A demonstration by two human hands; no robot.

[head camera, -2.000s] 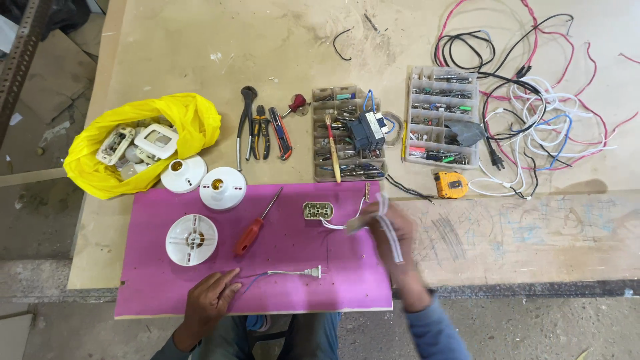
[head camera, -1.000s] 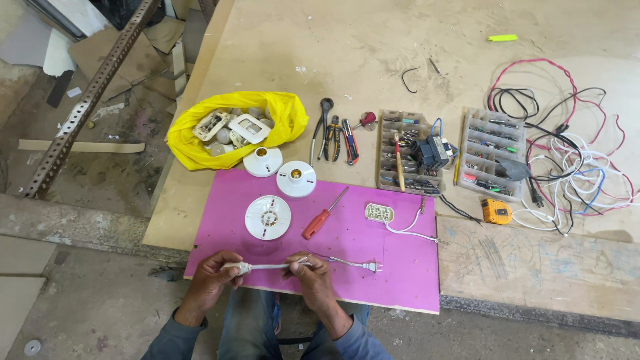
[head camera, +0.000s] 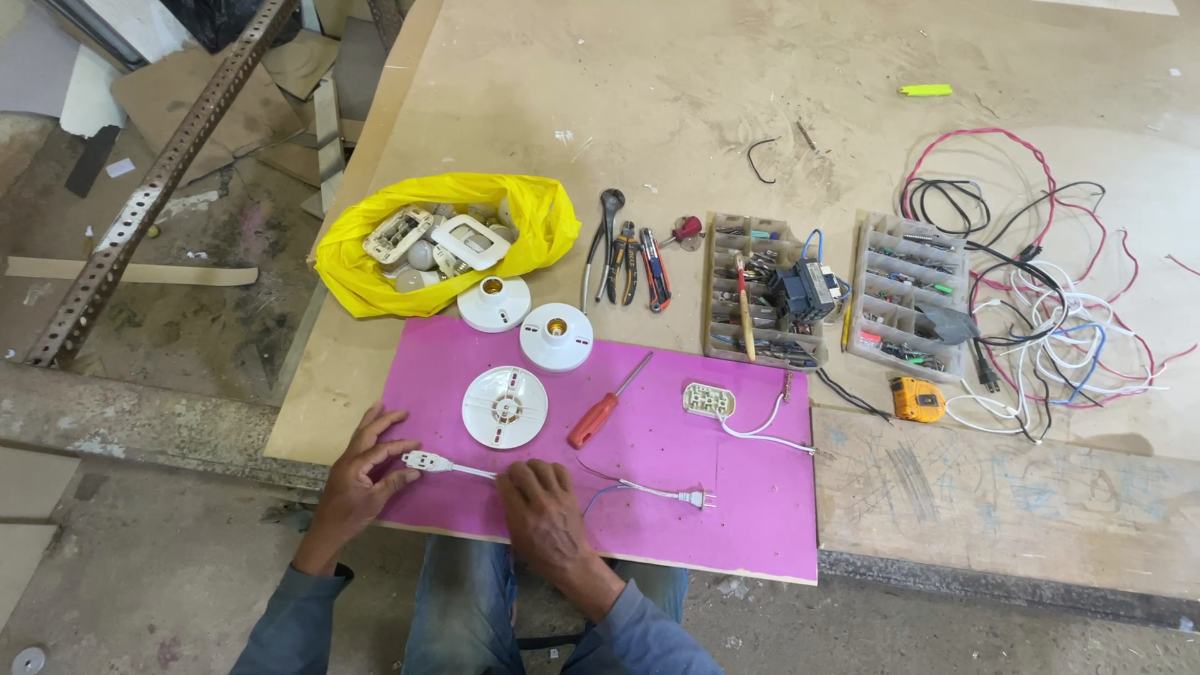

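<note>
On a pink board [head camera: 656,525], my left hand [head camera: 361,473] is spread beside a white extension-cord socket [head camera: 428,461], its fingertips close to the socket's edge. My right hand [head camera: 544,511] has its fingers curled over the socket's white cord; whether they grip it is hidden. Right of it lies a white two-pin plug [head camera: 696,498] with a short cord ending in split wires. A red-handled screwdriver [head camera: 595,419] and a white round lamp-holder base [head camera: 504,407] lie farther back. At the board's right is an opened socket strip [head camera: 709,400] with white wire.
Behind the board are white lampholders [head camera: 556,337], a yellow bag [head camera: 375,288] of bulbs and fittings, pliers [head camera: 622,262], a utility knife [head camera: 655,270] and parts organizers [head camera: 907,295]. An orange tape measure [head camera: 918,399] and tangled wires [head camera: 1050,347] are at the right. The board's front edge is near my legs.
The white socket, held up between both hands one second ago, now lies on the board at the left. My left hand has spread beside it. Two seconds ago my right hand held white cord farther right.
</note>
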